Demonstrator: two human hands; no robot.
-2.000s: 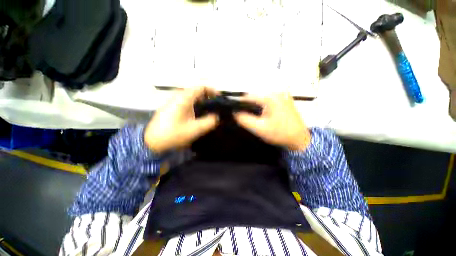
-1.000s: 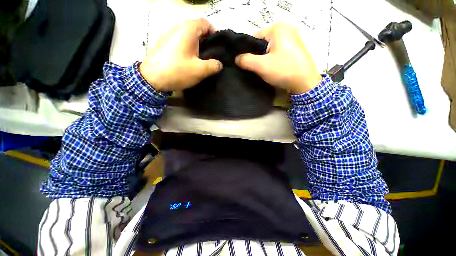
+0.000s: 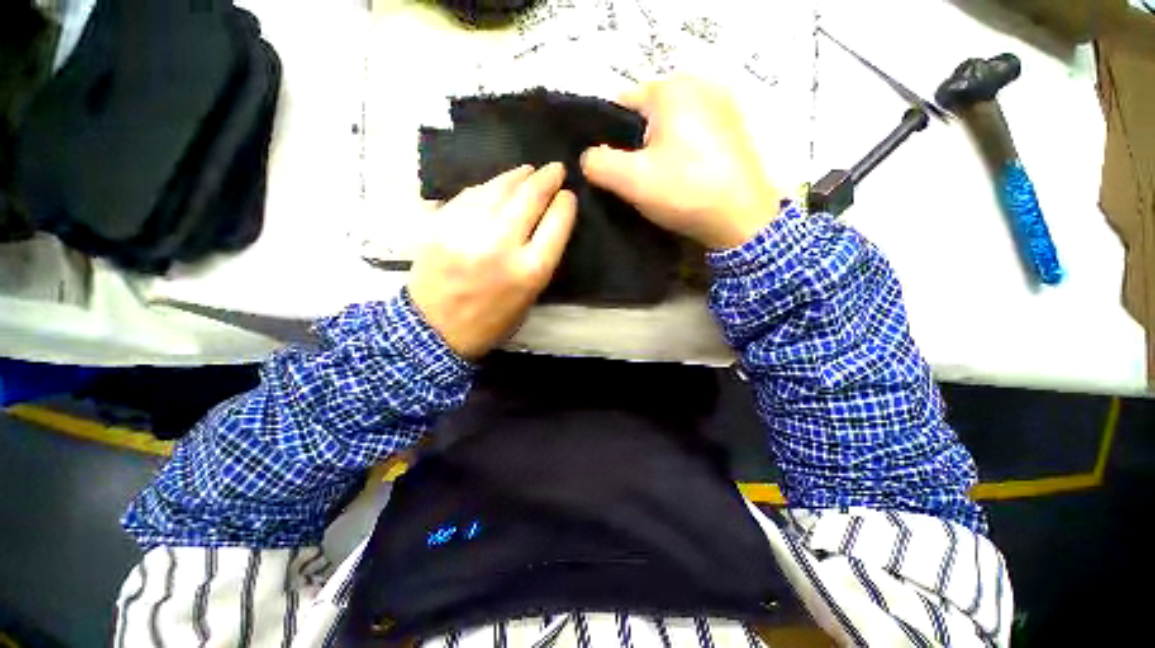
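Note:
A black fabric piece [image 3: 614, 253] lies over the front part of the pale work board [image 3: 393, 76]. Its far edge looks raw, with a step at the far left corner. My left hand [image 3: 494, 247] lies on the piece's near left part, fingertips at its middle. My right hand [image 3: 684, 158] grips its right side, thumb on top and the fingers at the far right edge. No metal fastener shows; the fingers may hide one.
A stack of black pieces [image 3: 152, 127] is at the left. At the right lie a dark punch [image 3: 874, 158], a thin pointed awl [image 3: 874, 57] and a hammer [image 3: 1013, 165] with a blue handle. Brown cardboard [image 3: 1127, 165] is at the right edge. Part of a black item [image 3: 488, 10] shows at the top.
The fabric piece has gone from above my lap onto the board and now lies flatter and wider. My left hand has shifted from its far left edge to its near left part.

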